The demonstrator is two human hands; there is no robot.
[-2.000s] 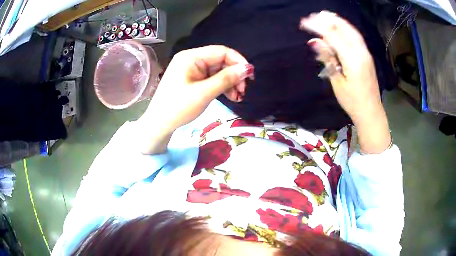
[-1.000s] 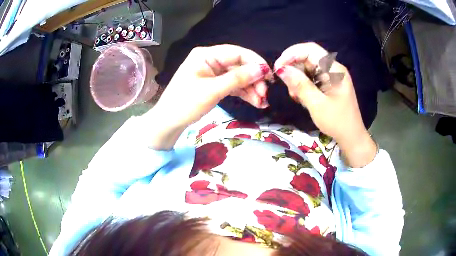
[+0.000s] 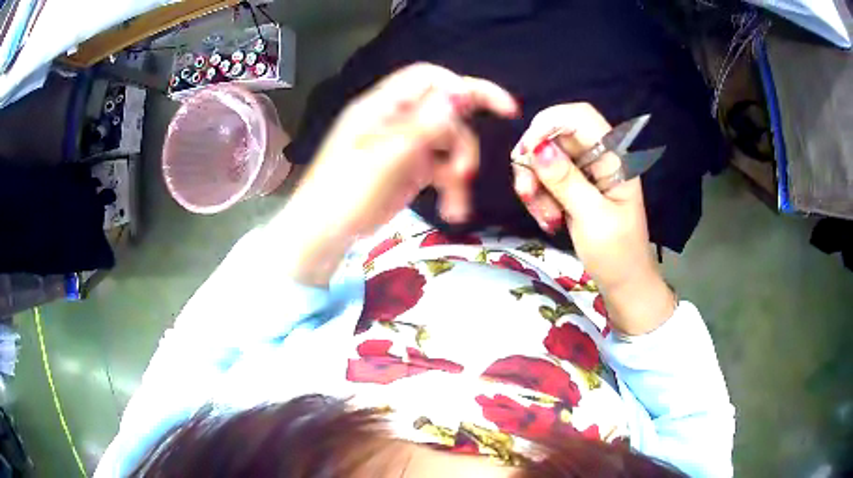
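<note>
The black garment point(image 3: 580, 56) lies spread over the lap. My right hand point(image 3: 585, 182) is above it, with silver thread snips point(image 3: 632, 149) held in the palm, the two blades spread and pointing out to the right past the fingers. The right thumb and index finger are pinched together, and a tiny thin glint shows at their tips, perhaps a needle. My left hand point(image 3: 412, 140) is blurred, its fingers apart, left of the right hand and not touching it. No object shows in it. Thread between the hands cannot be made out.
A pink translucent bin point(image 3: 213, 149) stands on the floor at the left. Behind it is a grey tray point(image 3: 283, 58) with rows of small bobbins. Dark cloth point(image 3: 51, 210) hangs at the far left. A grey blue-edged panel point(image 3: 809, 131) stands at the right.
A second ago both hands met at the fingertips. Now my left hand has opened and moved off to the left. My right hand has moved slightly down, and the snips' blades show more clearly.
</note>
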